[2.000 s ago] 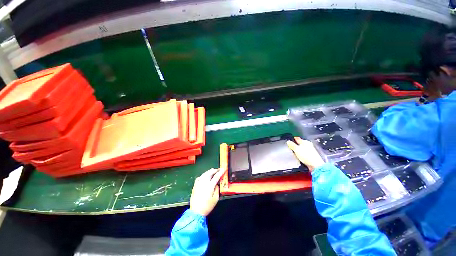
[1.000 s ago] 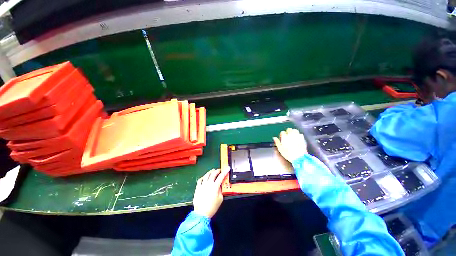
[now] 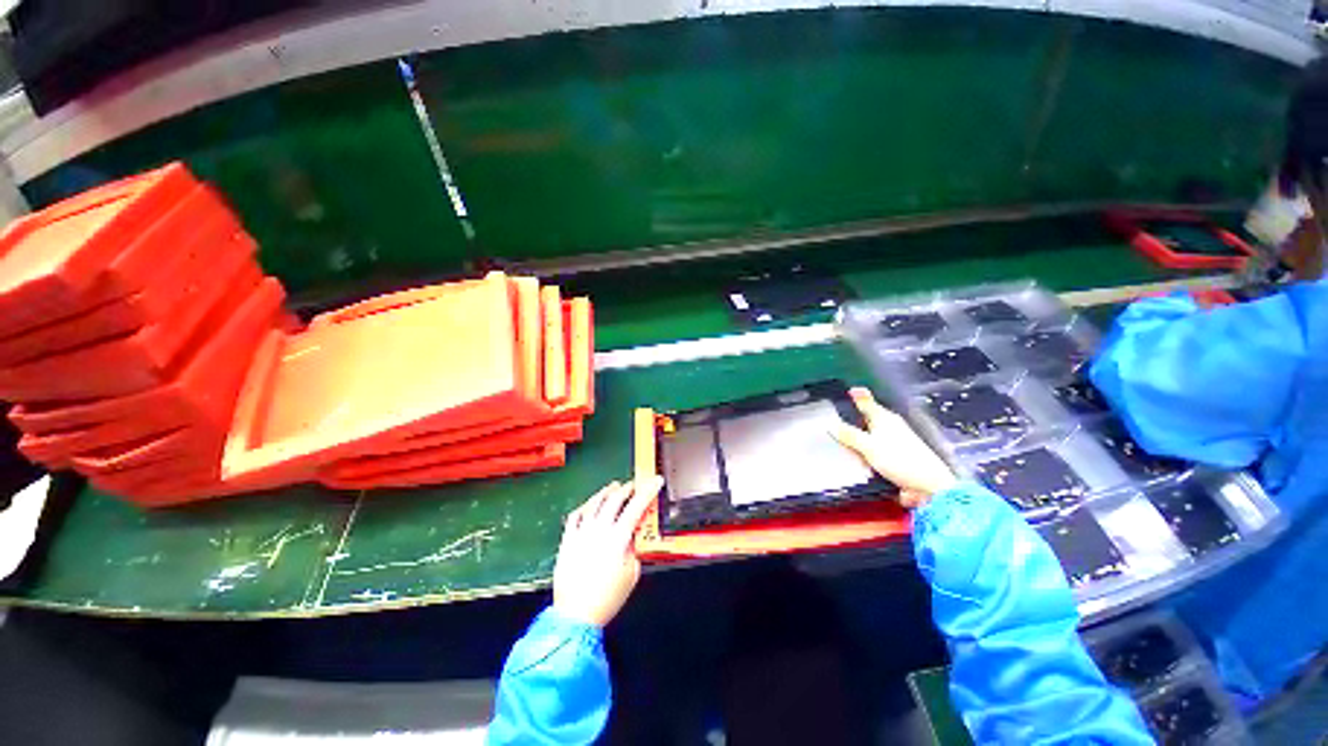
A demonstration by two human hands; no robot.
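Note:
A tablet screen assembly (image 3: pixel 794 455), with silver-grey panels in a black frame, lies over an orange tray (image 3: pixel 772 538) at the bench's front edge. Its right side sits raised and slightly tilted above the tray. My left hand (image 3: pixel 599 551) holds the tray's left rim. My right hand (image 3: pixel 894 449) grips the tablet's right edge, thumb on the silver panel. The fingers under that edge are hidden.
Tall stacked orange trays (image 3: pixel 131 335) and a lower leaning stack (image 3: pixel 393 372) stand at left. A clear blister tray (image 3: pixel 1041 423) with circuit boards is at right, beside a blue-clad coworker (image 3: pixel 1231 386). A flat black part (image 3: pixel 791 293) lies beyond the white line.
My right hand, which lay over the tablet's upper right, now grips its right edge. The tablet's right side has risen from the tray. The black part has moved slightly right.

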